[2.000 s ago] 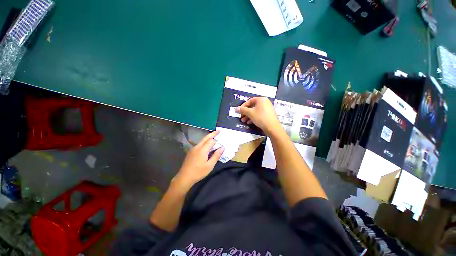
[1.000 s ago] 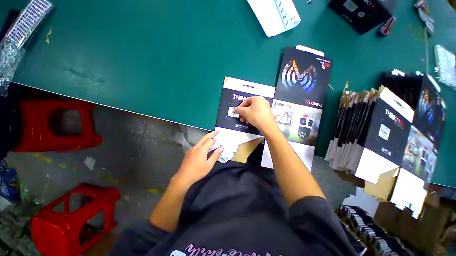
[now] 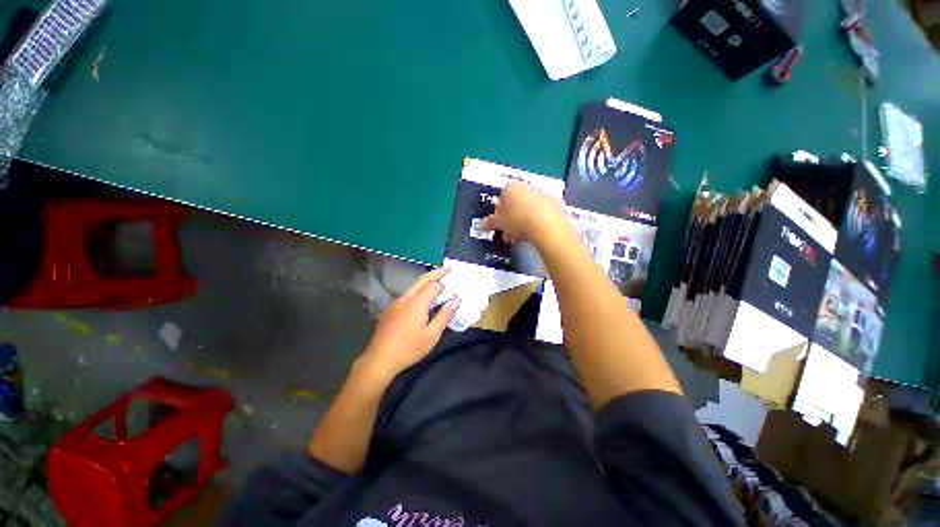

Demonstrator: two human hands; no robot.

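A flat box blank (image 3: 616, 160) lies unfolded at the near table edge, black panels above and white flaps below. My right hand (image 3: 524, 214) is on its left black panel, fingertips beside the small white square; whether a sticker is under them is hidden. My left hand (image 3: 414, 321) rests at the blank's lower left flap, fingers spread, with a white sticker sheet (image 3: 456, 309) at its fingers, partly covered. A stack of box blanks (image 3: 785, 270) stands to the right, its layered edges facing left.
A creased white paper (image 3: 565, 39) and a black made-up box (image 3: 738, 33) lie at the far side. A red tool (image 3: 785, 66) and a clear-wrapped pack (image 3: 903, 144) are at far right. A bubble-wrapped tray (image 3: 41, 62) is at far left. Red stools (image 3: 144, 453) stand on the floor.
My right hand has shifted slightly and its fingers now press lower over the panel, beside the white square. My left hand has hardly moved. The view has turned slightly.
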